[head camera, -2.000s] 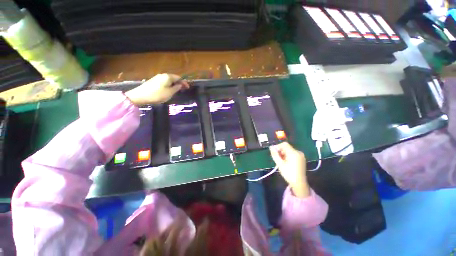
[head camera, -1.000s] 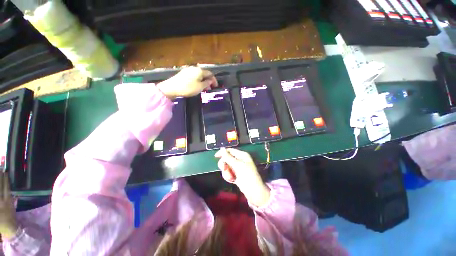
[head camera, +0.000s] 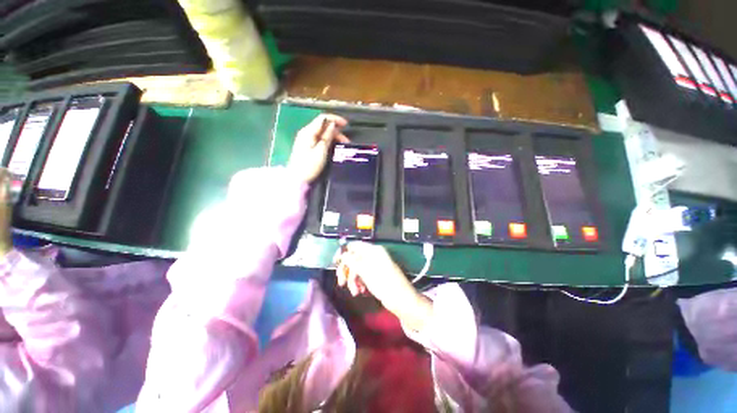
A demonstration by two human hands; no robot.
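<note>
A black tray [head camera: 391, 173] holds several phones side by side. The leftmost phone [head camera: 351, 187], the second phone [head camera: 427, 192] and the rightmost phone [head camera: 566, 198] show dark screens with small white text at the top and pale or green and red-orange blocks near the bottom. My left hand [head camera: 317, 148] is at the leftmost phone's upper left corner, fingers bent. My right hand [head camera: 368, 273] is just below that phone's lower end, fingers curled; whether either hand holds something small is unclear. A white cable plug [head camera: 428, 252] is below the second phone.
A tray with lit phones [head camera: 85, 157] and another person's hand [head camera: 5, 210] are at the left. A wrapped post [head camera: 234, 48], wooden board [head camera: 452, 93] and stacked black trays [head camera: 420, 32] are behind. A white power strip [head camera: 650, 210] and another person's sleeve [head camera: 709, 323] are at the right.
The view has shifted left. My right hand has moved leftward along the phones' lower ends, from the rightmost to the leftmost. My left hand has moved to the leftmost phone's upper corner.
</note>
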